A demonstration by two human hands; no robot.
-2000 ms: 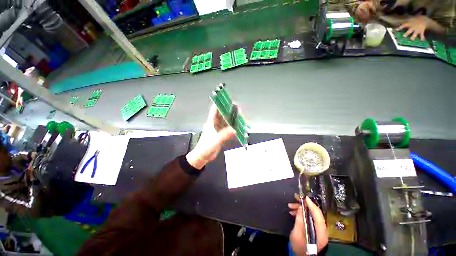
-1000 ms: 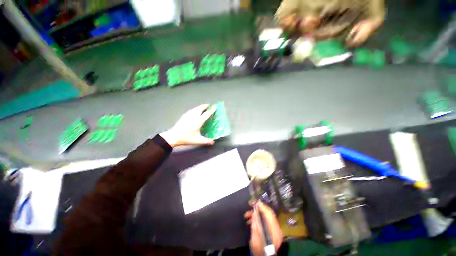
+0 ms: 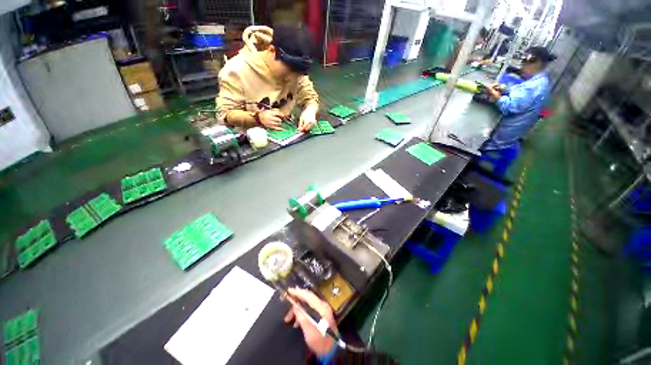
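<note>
My right hand (image 3: 311, 319) holds the soldering iron (image 3: 305, 311) at the lower middle, its tip at the tip-cleaning pot (image 3: 276, 261). My left hand is out of the picture. A green circuit board (image 3: 198, 239) lies on the conveyor beyond the pot, with no hand on it. The white paper sheet (image 3: 220, 319) lies left of my right hand, with no board on it. The iron's pale cable trails right from the grip.
The solder feeder (image 3: 347, 239) and green-flanged reel (image 3: 305, 202) stand right of the pot. A blue tube (image 3: 367, 203) lies behind. More boards (image 3: 143, 185) line the conveyor's far edge. One person works across the conveyor; another stands at the far right.
The view has swung right. The board that my left hand held now lies on the conveyor, let go, and my left hand has left the picture. My right hand stays by the pot.
</note>
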